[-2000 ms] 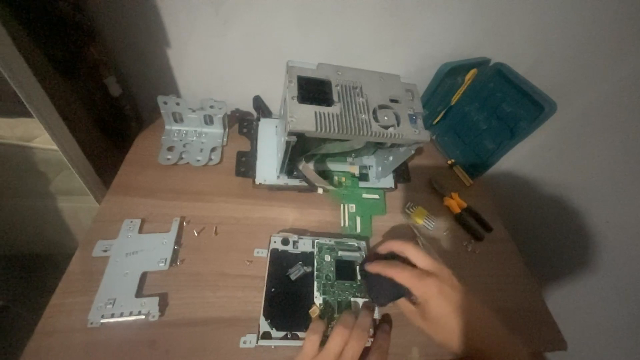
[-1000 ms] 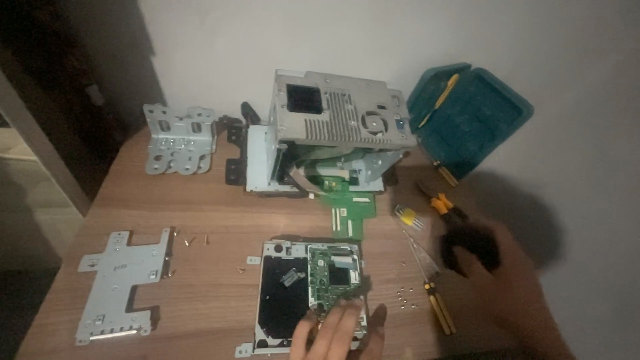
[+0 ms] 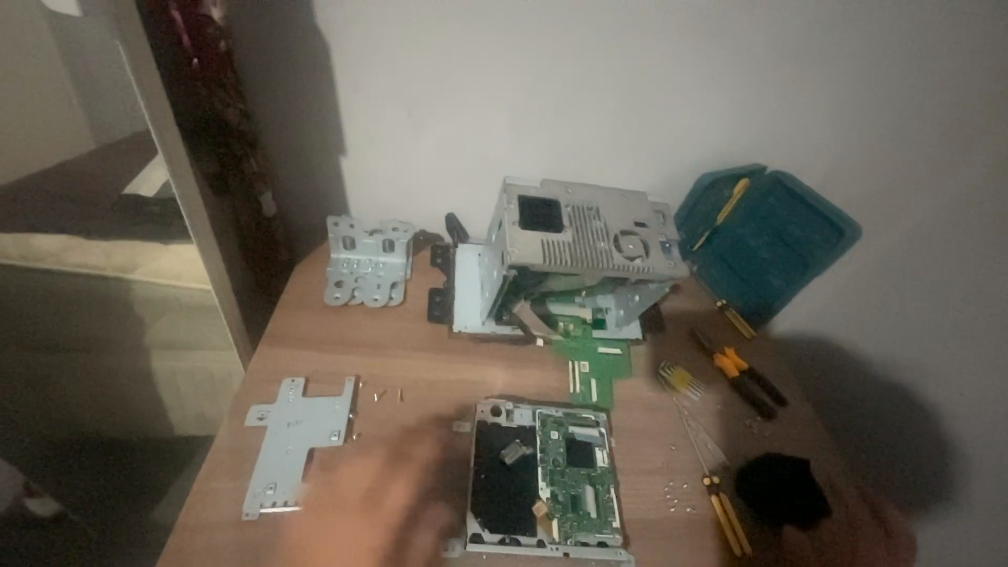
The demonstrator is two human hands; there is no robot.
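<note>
A metal-framed drive unit (image 3: 504,492) with a green circuit board (image 3: 584,472) lies at the table's front. My left hand (image 3: 370,500), blurred by motion, is between this unit and a flat metal bracket plate (image 3: 295,433); its fingers are too blurred to read. At the lower right, my right hand (image 3: 850,528) is at the near edge of a crumpled black cloth (image 3: 783,490); whether it grips the cloth does not show. Left of the cloth lies a yellow-and-black handled screwdriver (image 3: 726,512), with small screws (image 3: 675,496) beside it.
An opened metal device chassis (image 3: 591,232) with a hanging green board (image 3: 598,366) stands at the back. Behind left is a bent metal bracket (image 3: 370,264). Pliers (image 3: 740,374), a bit set (image 3: 681,379) and a teal case (image 3: 776,244) are at right. Loose screws (image 3: 387,395) lie near the plate.
The black cloth, held in my right hand over the drive unit earlier, now lies at the table's right. My left hand has moved off the circuit board to the left. The view has shifted.
</note>
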